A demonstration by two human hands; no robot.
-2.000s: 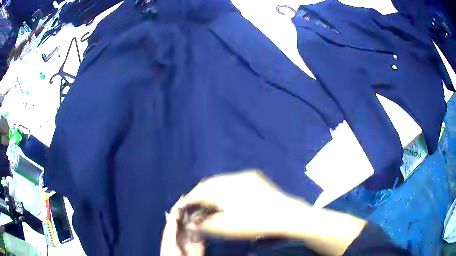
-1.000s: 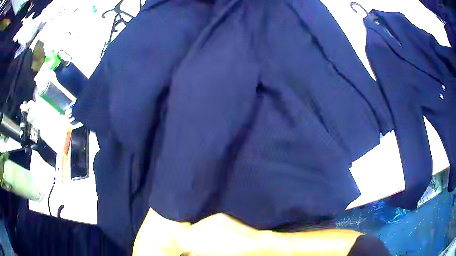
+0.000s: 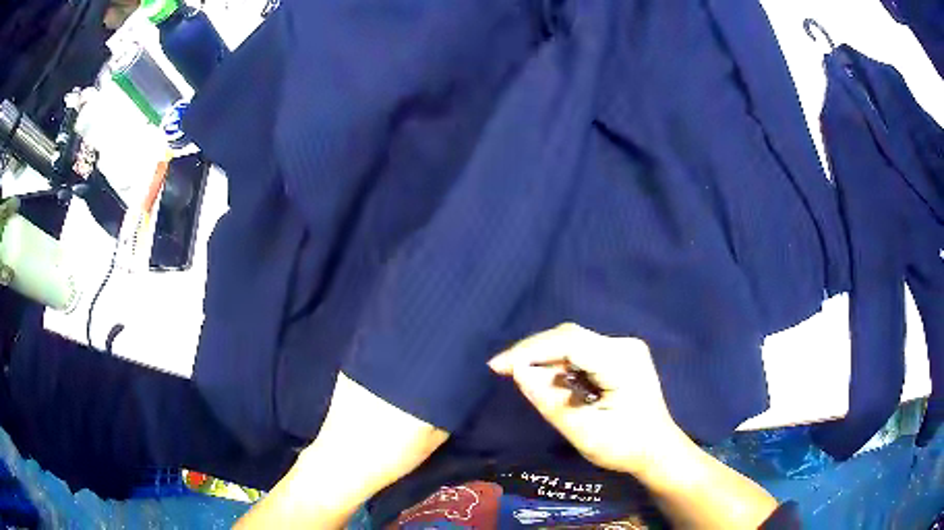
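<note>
A dark navy ribbed blazer [image 3: 642, 238] lies spread in front of me. One sleeve [image 3: 466, 259] runs down towards me, its open end nearest my body. My left hand [image 3: 383, 419] goes into or under this sleeve end; only the wrist area and forearm show, and the fingers are hidden. My right hand [image 3: 585, 388] is just right of the sleeve end, thumb and forefinger together near its edge. A small dark tool [image 3: 580, 385], perhaps thread snips, is tucked in its curled fingers.
Another navy jacket [image 3: 875, 217] with a hook [image 3: 818, 33] lies at right on the white tabletop [image 3: 807, 362]. At left are a flat black phone [image 3: 178, 215], a pale green bottle [image 3: 33, 259] and a dark blue bottle [image 3: 192, 43].
The view has shifted, so the left-side items appear higher. The sleeve now lies diagonally, with my left hand hidden at its end. My right hand has come up, showing the dark tool again.
</note>
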